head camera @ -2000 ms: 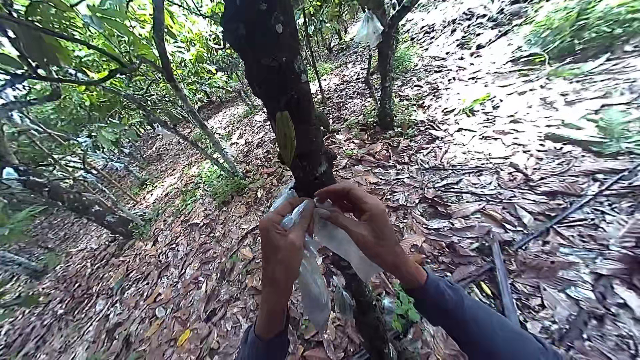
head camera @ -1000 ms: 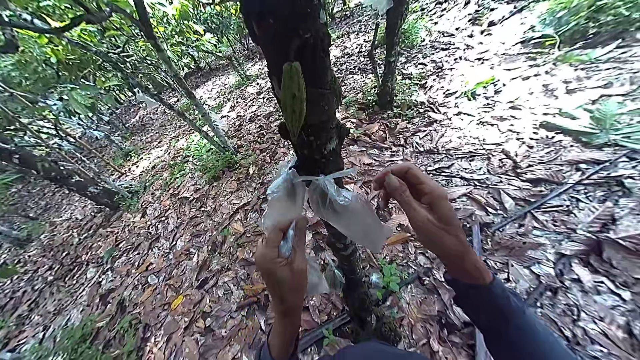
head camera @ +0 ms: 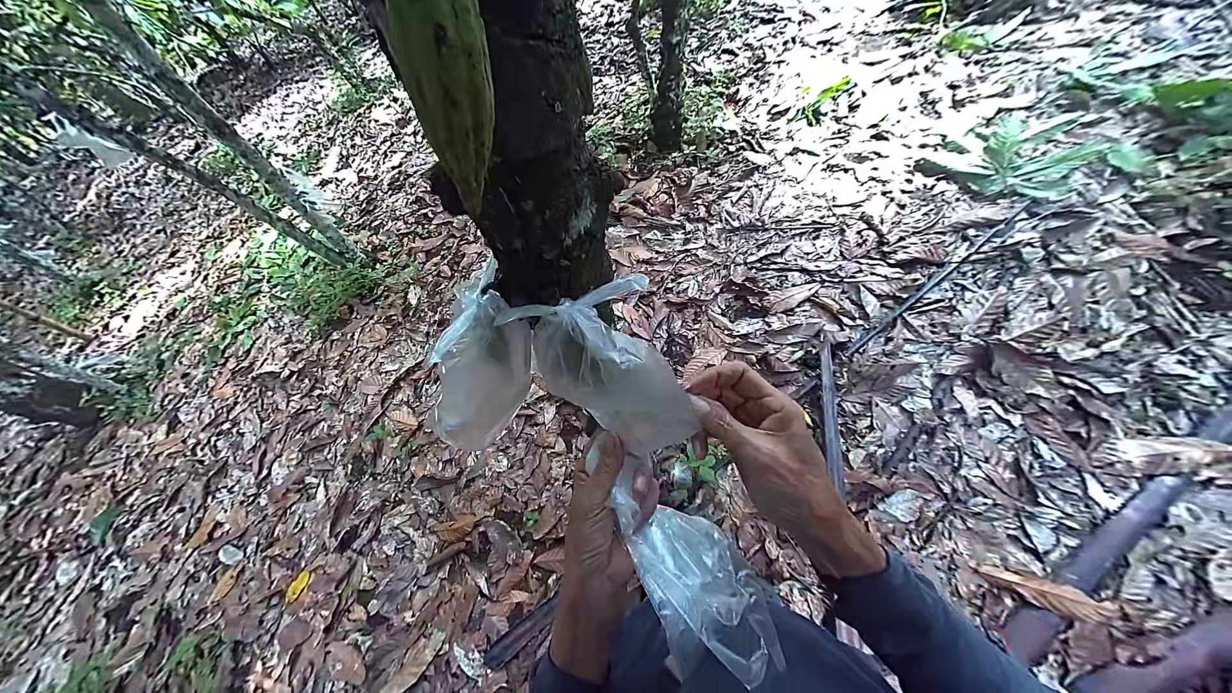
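Two clear plastic bags hang at the dark tree trunk (head camera: 544, 154), their tops knotted. The left bag (head camera: 481, 385) hangs free. At the lower right edge of the right bag (head camera: 616, 380), the thumb and fingertips of my right hand (head camera: 770, 452) touch or pinch the plastic. My left hand (head camera: 602, 520) grips a loose bundle of clear plastic bags (head camera: 703, 587), just below the right bag; the bundle drapes over my leg. A green cacao pod (head camera: 448, 87) hangs on the trunk above the bags. What the bags hold is hard to make out.
Dry leaf litter (head camera: 327, 520) covers the ground. Thin slanting trunks (head camera: 212, 125) stand at left, a second dark trunk (head camera: 671, 77) behind. A dark fallen branch (head camera: 1116, 539) lies at lower right, and a thin stick (head camera: 831, 414) beside my right wrist. Green plants (head camera: 1011, 159) grow at upper right.
Both hands were together at the knots two seconds ago; one second ago my right hand was apart. Now it is at the right bag's lower edge. The view has moved closer and lower.
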